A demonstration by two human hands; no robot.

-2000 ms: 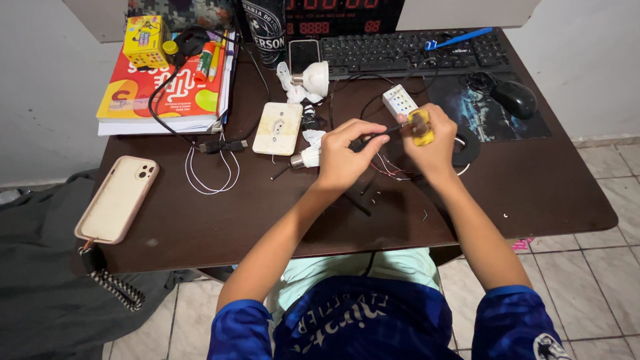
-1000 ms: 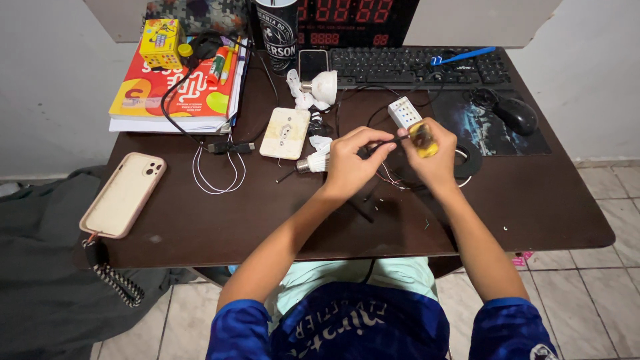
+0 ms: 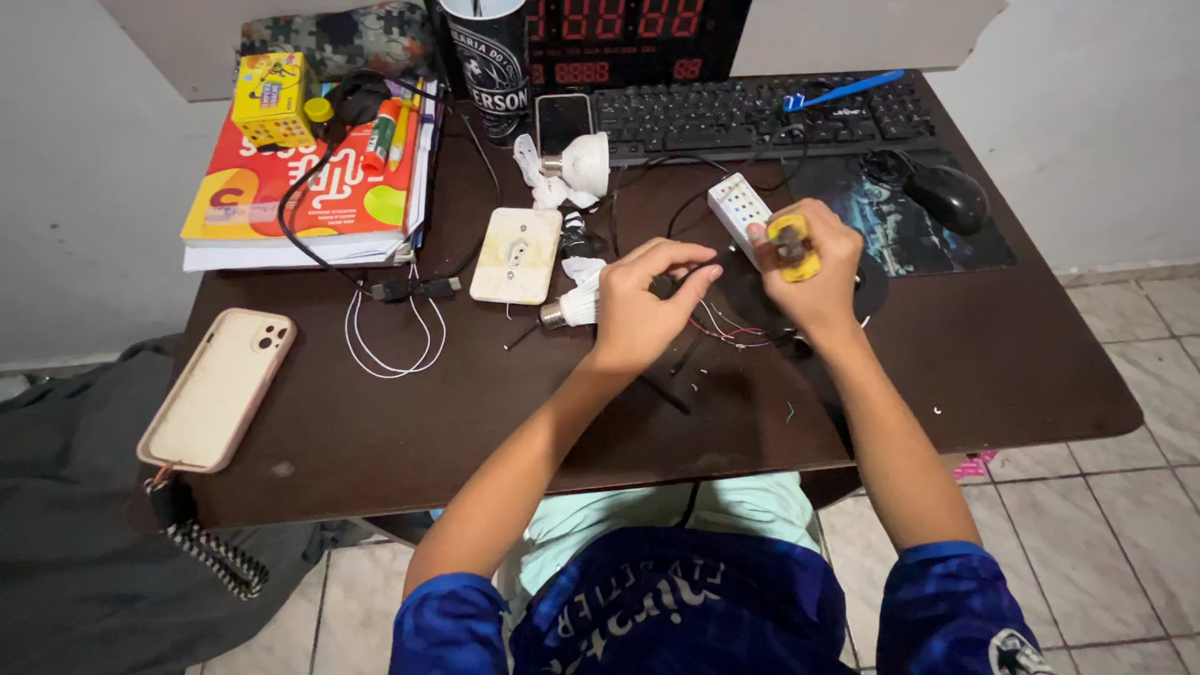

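Between thumb and fingers, my left hand [image 3: 647, 300] grips a black cable [image 3: 689, 274]. My right hand [image 3: 816, 272] is closed on a yellow-handled tool [image 3: 793, 248] whose kind I cannot tell. A white perforated box [image 3: 739, 208] lies just beyond my right hand. Thin red and white wires [image 3: 736, 336] lie on the table between my hands. Left of my left hand are a white bulb [image 3: 574, 305] with a metal screw base and a yellowed white socket plate [image 3: 516, 256]. Another white bulb [image 3: 583, 165] lies farther back. A black ring-shaped roll [image 3: 872, 284] is partly hidden behind my right wrist.
A phone case [image 3: 220, 389] with a braided strap lies at the left, below stacked books [image 3: 305, 187]. Along the back stand a black cup [image 3: 489, 75], a phone [image 3: 563, 122] and a keyboard [image 3: 694, 117] bearing a blue toothbrush [image 3: 848, 91]. A mouse [image 3: 945, 199] rests on its mat at the right.
My left hand's fingers have spread a little on the black cable, and a small gap shows between my hands, which were closer together before. The yellow-handled tool remains in my right hand.
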